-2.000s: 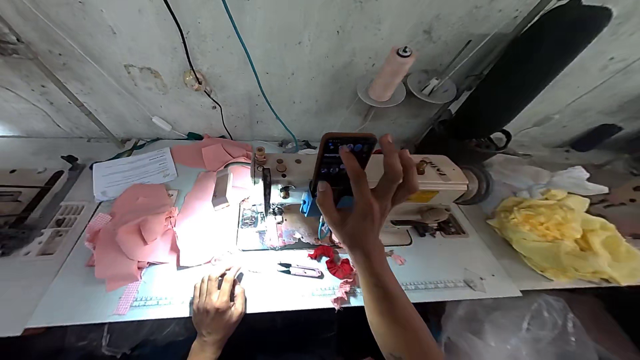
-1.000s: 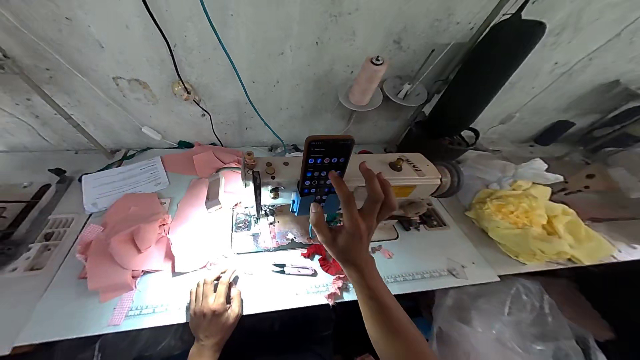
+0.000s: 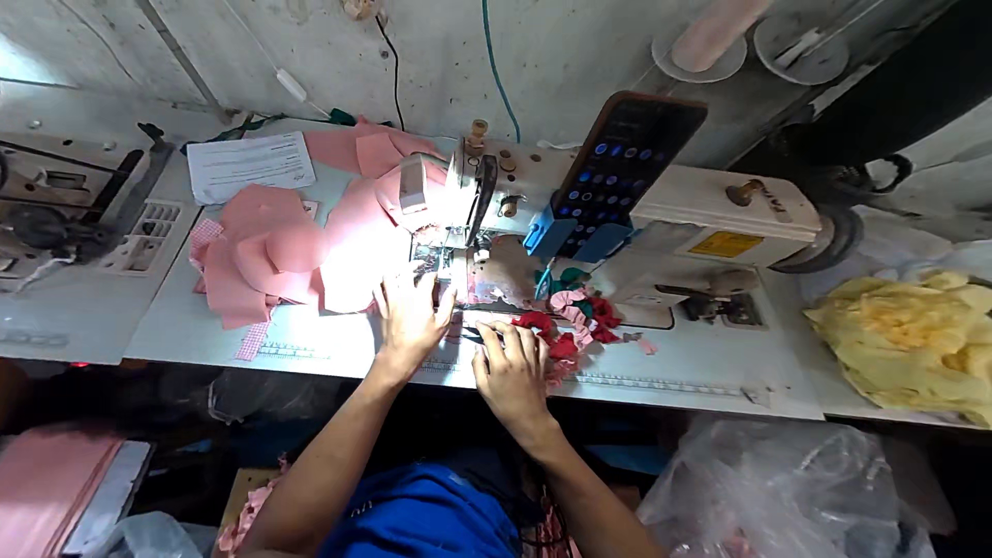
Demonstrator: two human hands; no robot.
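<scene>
My left hand (image 3: 411, 318) lies with fingers spread beside the needle area of a sewing machine (image 3: 697, 205), next to brightly lit pink fabric pieces (image 3: 271, 248). Whether it pinches anything is hidden by glare. My right hand (image 3: 511, 364) rests palm down at the bed's front edge, its fingers over dark thread snips (image 3: 471, 333); whether they grip the snips is unclear. Red and pink fabric scraps (image 3: 573, 314) lie just right of its fingers. A smartphone (image 3: 620, 170) with a lit screen stands tilted in a blue holder (image 3: 577, 236) at the machine's arm.
A printed paper (image 3: 252, 167) lies at the back left. Yellow fabric (image 3: 907, 337) is heaped at the right. A pink thread cone (image 3: 717, 35) stands behind the machine. Clear plastic bags (image 3: 775, 488) hang below the table's right front edge. Another machine (image 3: 62, 209) stands at the far left.
My right hand has come down from the smartphone to the snips at the table's front. My left hand is now nearer the needle area. The view has tilted downward.
</scene>
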